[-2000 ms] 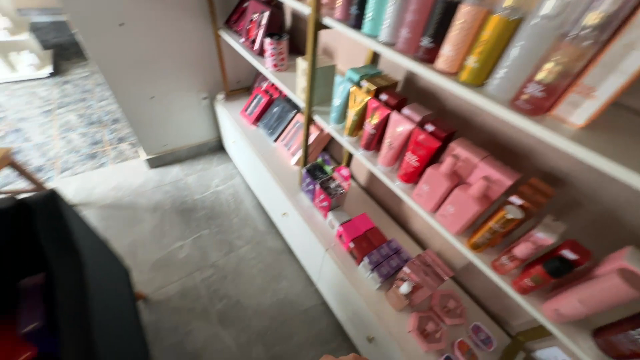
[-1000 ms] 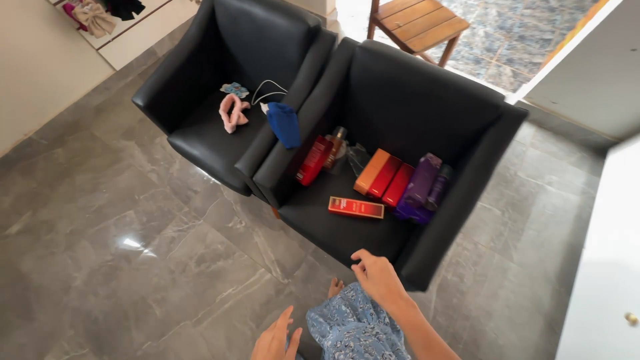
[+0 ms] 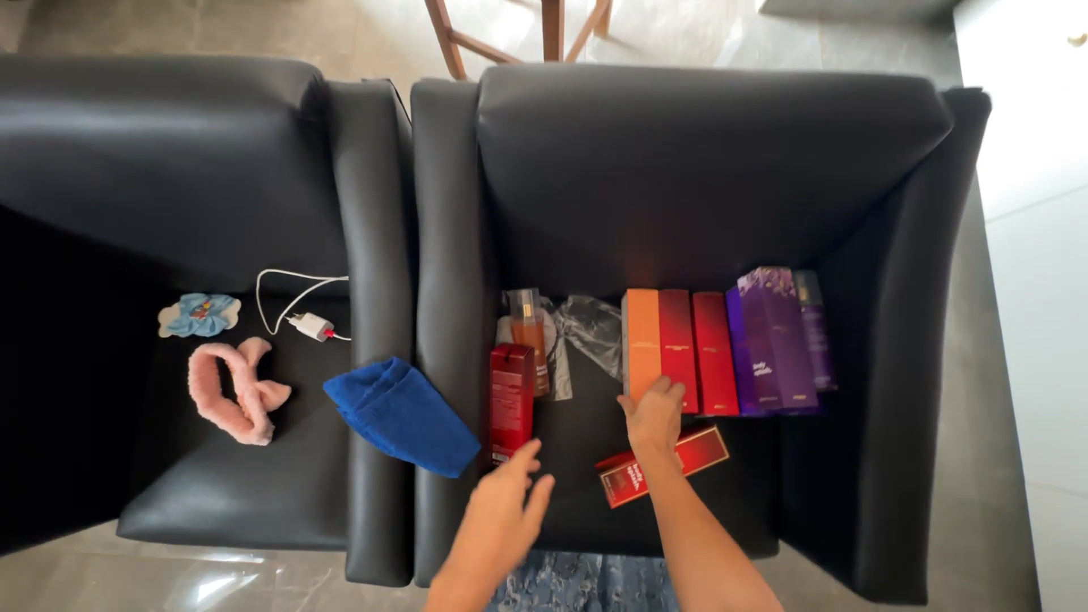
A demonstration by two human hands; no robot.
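Observation:
My right hand touches the lower end of an orange box on the black armchair's seat; a firm hold cannot be told. Two red boxes, purple boxes and a purple bottle stand in a row to its right. Under my right forearm lies a red body splash box, tilted. My left hand, fingers apart and empty, is just below a red box at the seat's left side. Beside that box are an amber spray bottle and clear plastic wrapping.
A blue cloth drapes over the touching armrests. On the left armchair lie a pink fluffy headband, a light-blue bow and a white charger with cable. Wooden stool legs stand behind; a white cabinet is at right.
The view has swung from the shelves to the armchairs and come closer. Both hands have reached forward over the right seat, my right hand now at the orange box.

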